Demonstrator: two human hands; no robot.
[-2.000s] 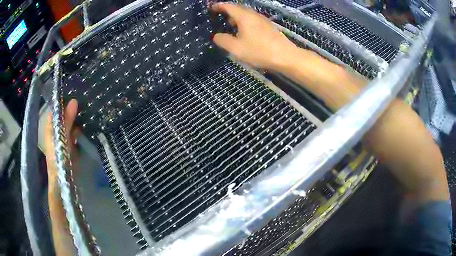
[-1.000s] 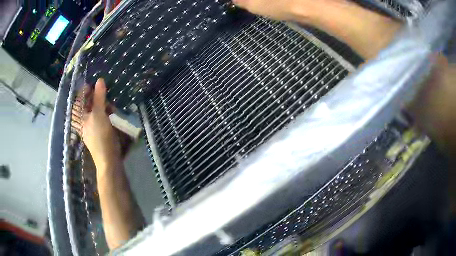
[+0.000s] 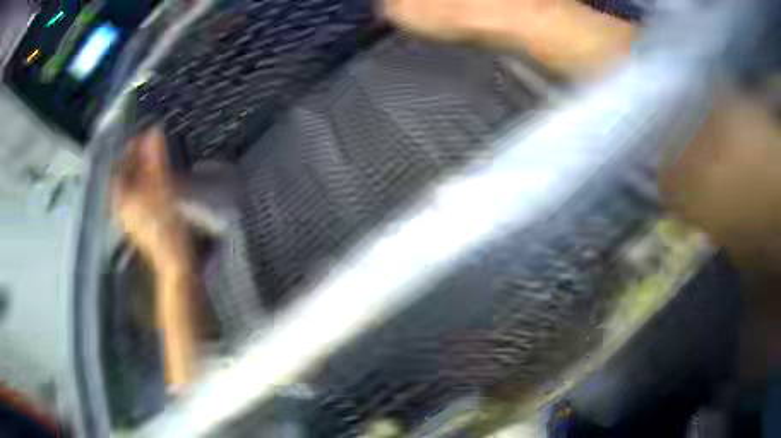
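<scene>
The view is heavily blurred. A black studded panel stands tilted at the upper left inside the rack. My left hand is at the panel's lower left edge, beside the rack's side rail; its fingers are too blurred to tell whether they grip. My right arm reaches over the pale top bar to the panel's upper right; the right hand is cut off by the top edge, so its fingers do not show. The wire rows lie between my arms.
The curved grey side rail runs down the left. A control panel with a lit display is at the upper left. Yellow wrapping shows on the frame at the lower right, near another dark panel surface below the top bar.
Since two seconds ago the view has shifted, and the right hand has moved to the top edge. The left hand came further into view, then shifted slightly left in the last second.
</scene>
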